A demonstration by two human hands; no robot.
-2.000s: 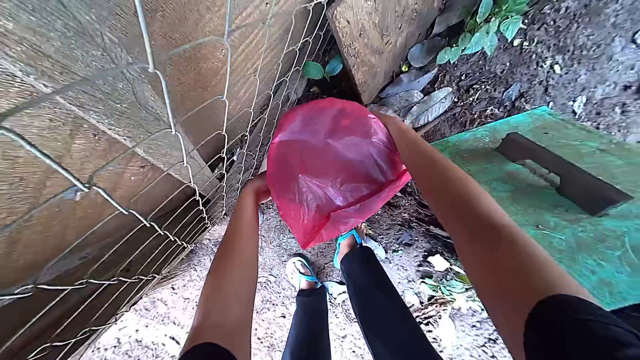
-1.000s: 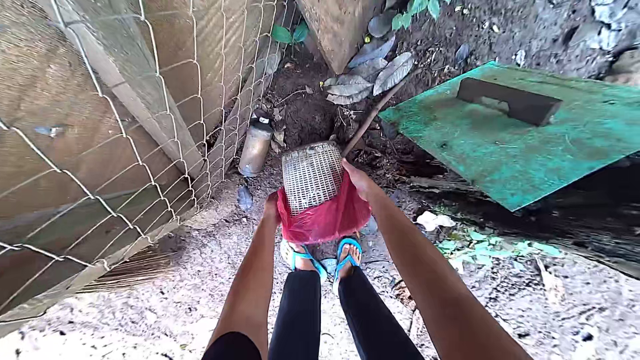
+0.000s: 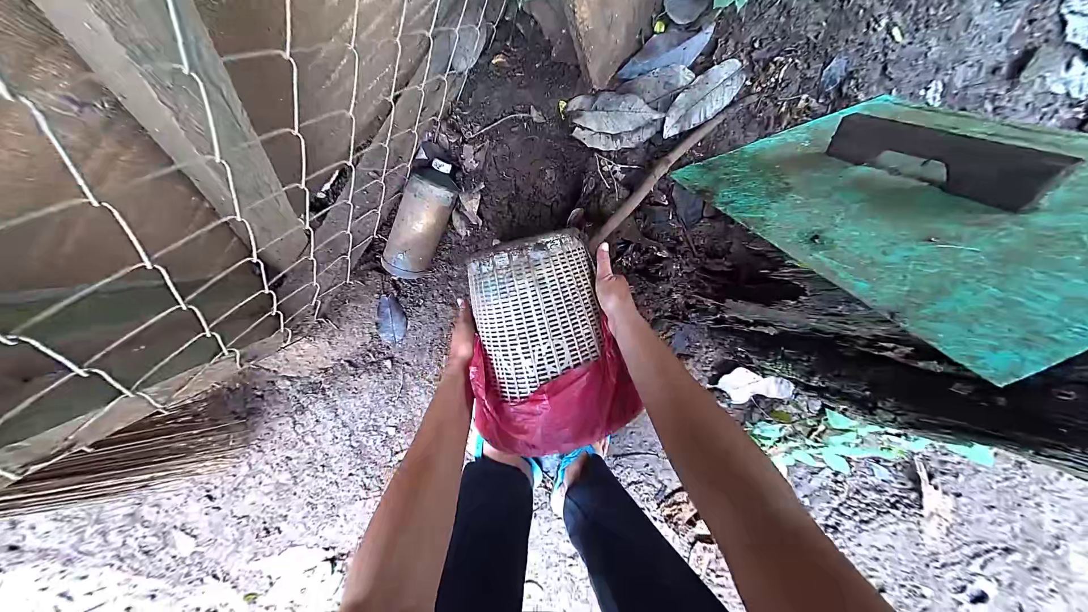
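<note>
A pale woven-pattern basket (image 3: 537, 310), perhaps a small waste bin, is tipped away from me over dark soil, its base or far end uppermost. Red plastic film (image 3: 557, 412), apparently a bag, wraps its near end. My left hand (image 3: 461, 336) presses against the left side of the basket and film. On the right side my right hand (image 3: 612, 285) grips them, thumb pointing up along the wall. What the basket holds is hidden from view.
Wire mesh (image 3: 293, 127) with wooden posts runs along the left. A dirty bottle (image 3: 421, 221) lies by it. Beyond the basket are a stick (image 3: 659, 183) and large dry leaves (image 3: 705, 98). A green board (image 3: 918, 246) with a dark handle piece lies at right.
Two seconds ago the red film faced me and hid the basket; now the basket's patterned wall shows above it. The basket has been tipped. Little differs from one second ago.
</note>
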